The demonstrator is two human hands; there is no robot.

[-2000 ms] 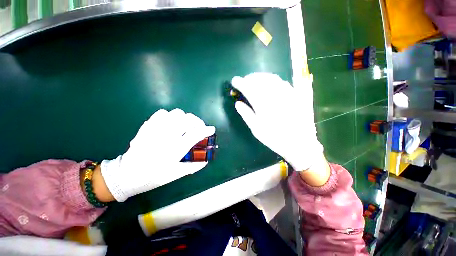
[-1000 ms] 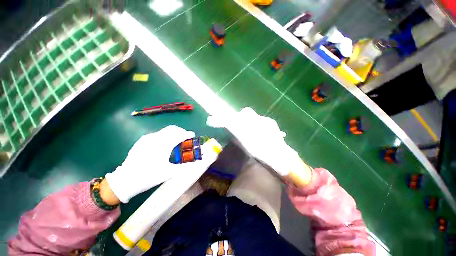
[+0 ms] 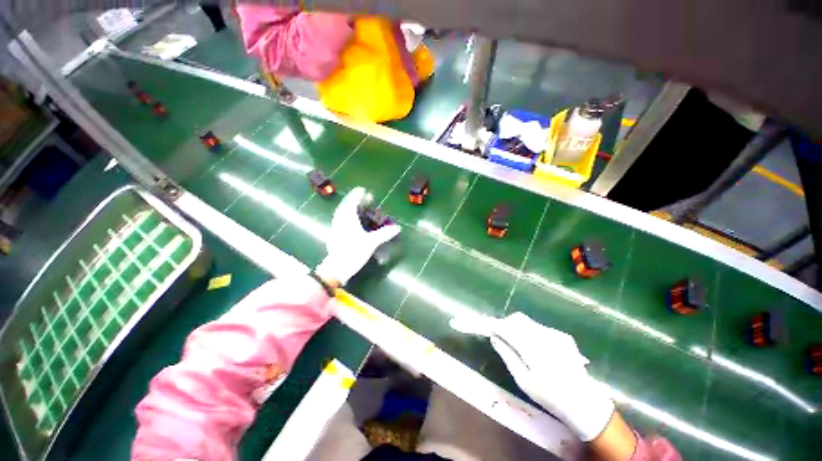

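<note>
My left hand [image 3: 354, 241], in a white glove, reaches over the green conveyor belt with thumb and fingers around a dark wound block [image 3: 372, 217]. The fingers partly hide the block, and I cannot tell if it touches the belt. My right hand [image 3: 550, 371], also gloved, is over the belt nearer to me, palm down, with its fingers pointing left. Blur and glare hide whether it holds something thin.
More dark blocks with orange windings [image 3: 589, 259] sit spaced along the belt [image 3: 451, 270]. A divided tray [image 3: 99, 315] is at left. Beyond the far rail are a person in a pink sleeve [image 3: 293, 40], a blue bin [image 3: 516, 155] and a yellow bin [image 3: 572, 162].
The view has turned up and along the belt. My left hand has carried the block from above the bench out over the belt. My right hand has moved from the near rail to over the belt.
</note>
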